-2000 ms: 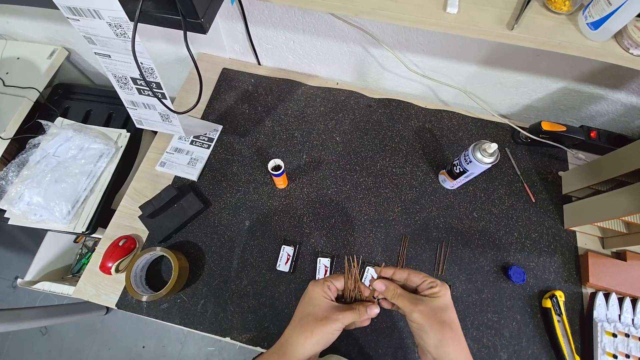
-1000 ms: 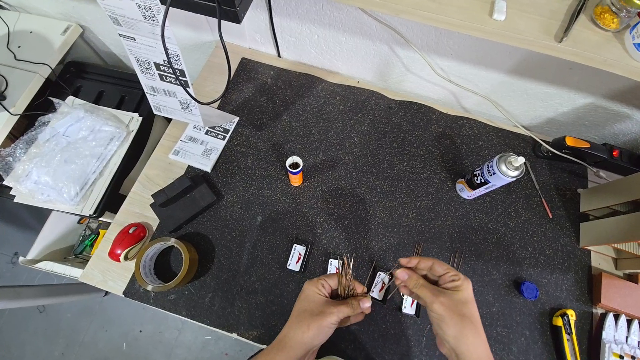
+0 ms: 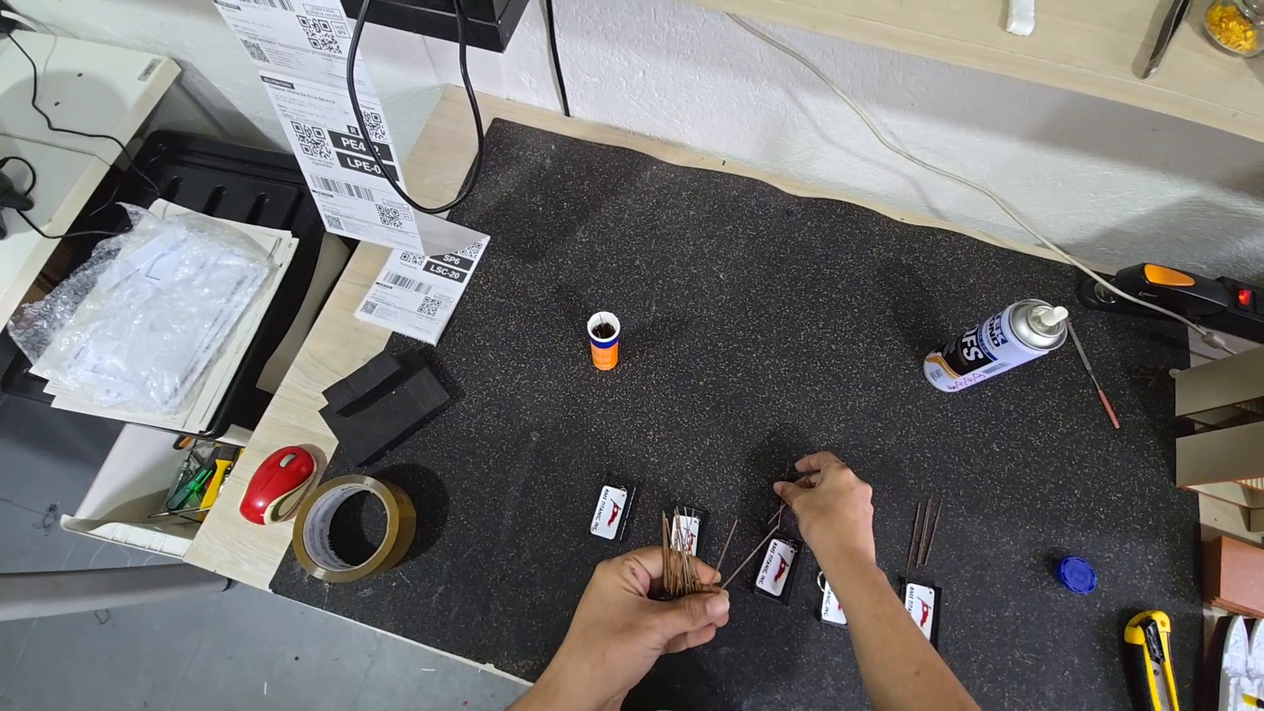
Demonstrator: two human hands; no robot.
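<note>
My left hand (image 3: 652,602) holds a bundle of thin brown rods (image 3: 679,563) upright at the lower middle, with a rod or two slanting out to the right. My right hand (image 3: 831,499) is to the right and farther from me, fingertips pinched on thin rods near the mat, just above a small black case with a white label (image 3: 776,566). More such labelled cases (image 3: 612,511) lie in a row on the black speckled mat, some partly hidden by my hands and forearm. Several loose rods (image 3: 923,533) lie above the rightmost case (image 3: 920,607).
An orange and white tube (image 3: 603,341) stands mid-mat. A spray can (image 3: 995,346) and a thin red-handled tool (image 3: 1094,375) are at right, a blue cap (image 3: 1076,575) and yellow utility knife (image 3: 1150,657) below. Packing tape (image 3: 354,527), black foam blocks (image 3: 385,405) and a red mouse (image 3: 279,484) sit at left.
My right hand has moved away from the bundle in my left hand, to the mat beyond the cases. My left hand still holds the rods. The view has shifted.
</note>
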